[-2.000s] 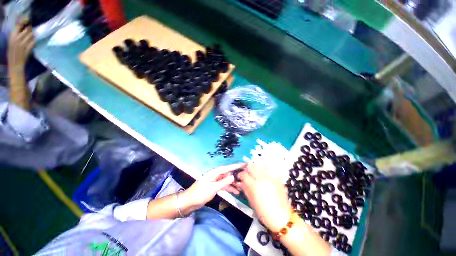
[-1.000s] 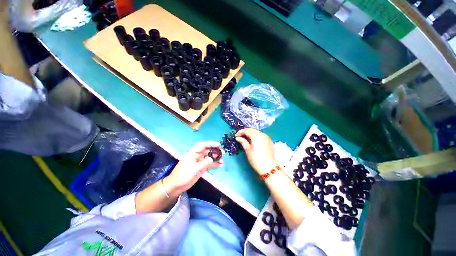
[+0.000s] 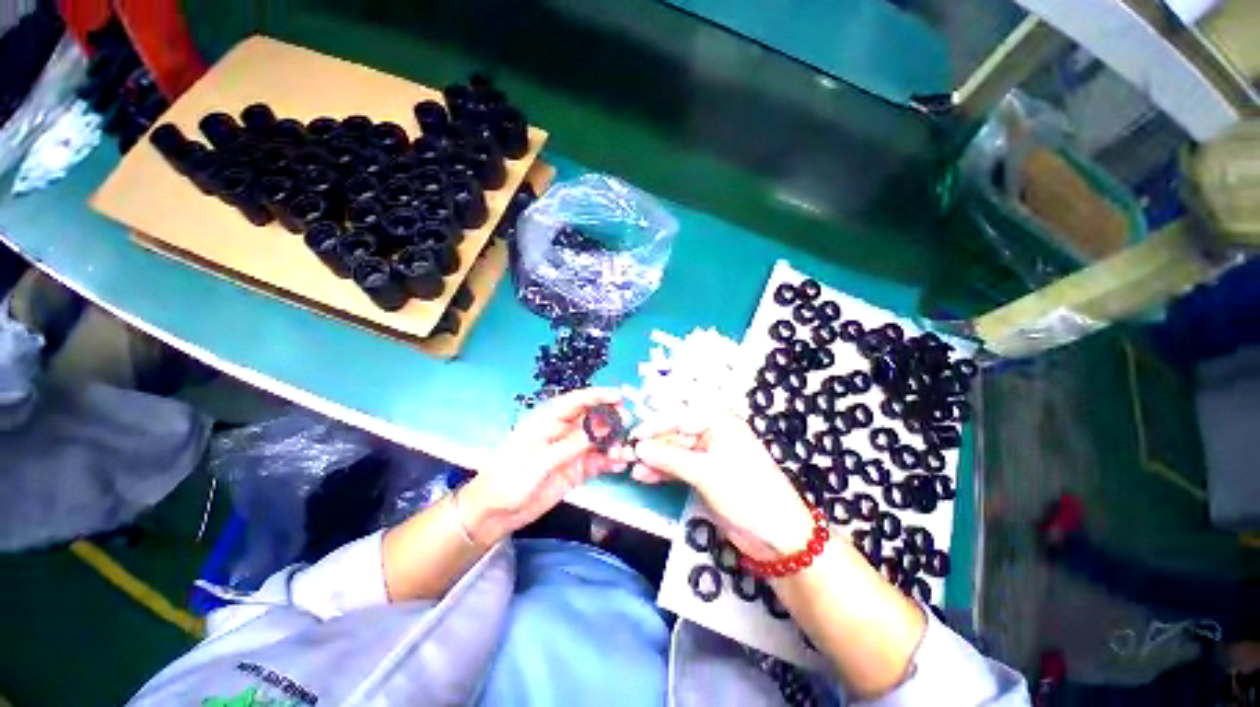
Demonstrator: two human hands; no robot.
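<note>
My left hand (image 3: 536, 463) holds a black ring (image 3: 604, 427) between thumb and fingers, over the bench's front edge. My right hand (image 3: 719, 477) is just right of it, thumb and fingertips pinched close to the ring; whether they hold a small part is too small to tell. Small white parts (image 3: 687, 370) lie in a loose pile just beyond the hands. Small black parts (image 3: 571, 358) lie heaped to their left, below an open clear plastic bag (image 3: 597, 249). Many black rings are spread on the white board (image 3: 784, 638) at the right, partly under my right forearm.
Black cylinders (image 3: 362, 194) stand massed on a stacked brown board (image 3: 152, 207) at the left of the teal bench (image 3: 332, 373). A wrapped yellowish post (image 3: 1078, 307) juts in at the right. Another person's grey sleeve (image 3: 104, 463) shows at the left edge.
My right hand has moved from the small black heap back to the ring in my left hand. My left hand still holds the ring. The view has shifted, so bench items appear further left.
</note>
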